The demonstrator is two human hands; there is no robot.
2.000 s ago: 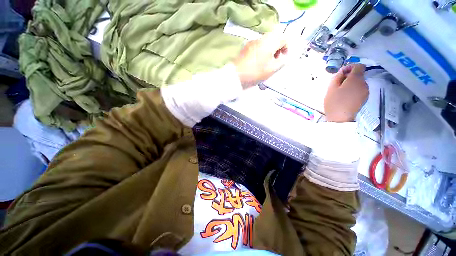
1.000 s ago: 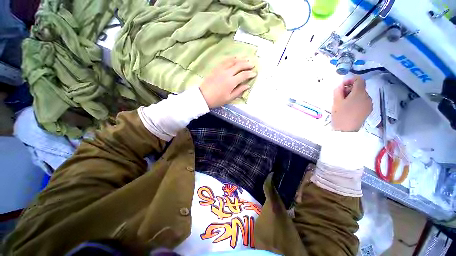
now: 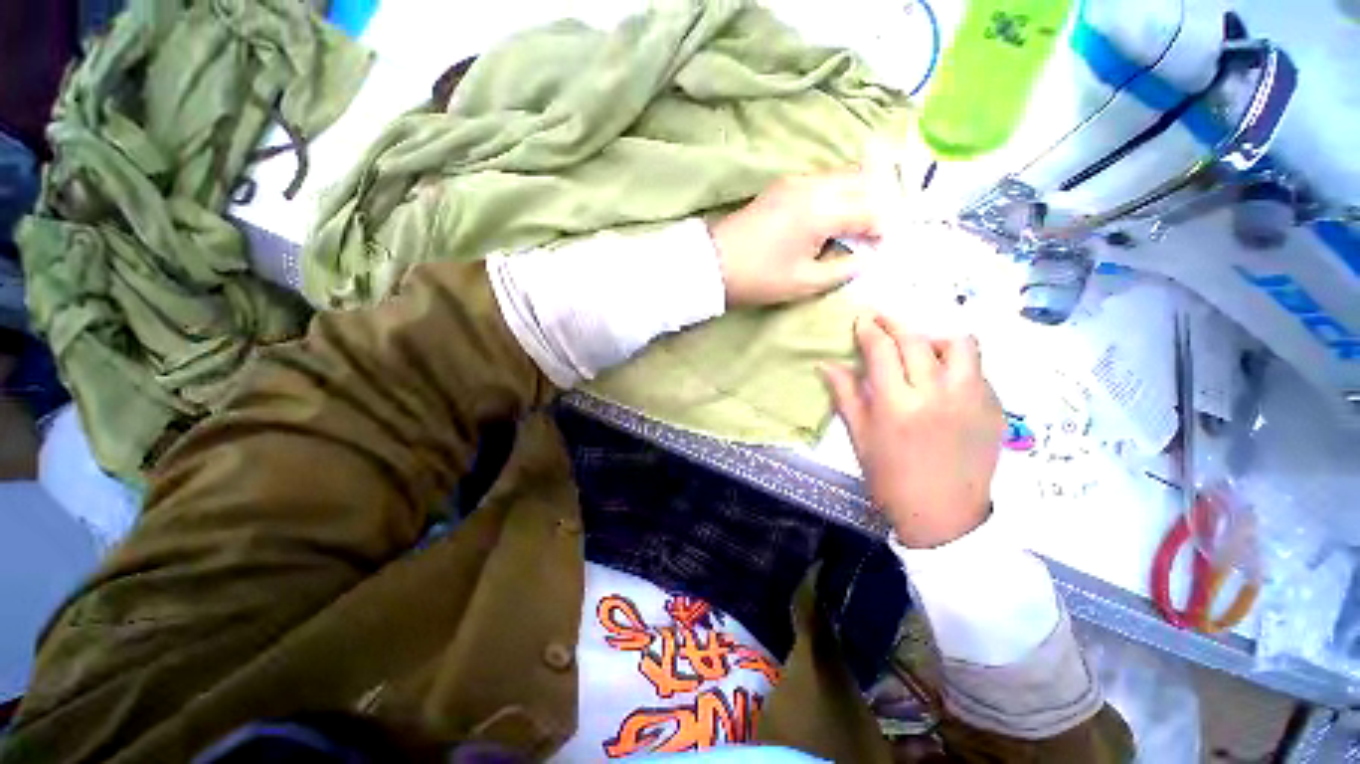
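Note:
The light green garment piece [image 3: 641, 164] lies on the white table, its near edge at the ruler-marked front edge. My left hand [image 3: 798, 239] rests on the cloth near the needle area, thumb and index finger close together; glare hides what is between them. My right hand [image 3: 922, 426] lies with fingertips at the cloth's right edge. The fingers are slightly apart and I cannot tell if they pinch it. The sewing machine's metal parts [image 3: 1052, 276] are just beyond both hands.
A green heap [image 3: 142, 224] with dark cords hangs at the left. Red-orange scissors [image 3: 1201, 567], paper slips [image 3: 1141, 366] and crumpled plastic [image 3: 1313, 597] lie at the right. A lime-green tag [image 3: 987, 67] is beside the machine head. A pen's pink end shows by my right hand.
My right hand has moved left from beside the machine head to the cloth. My left hand moved back and then forward again. The cloth has shifted right along the front edge.

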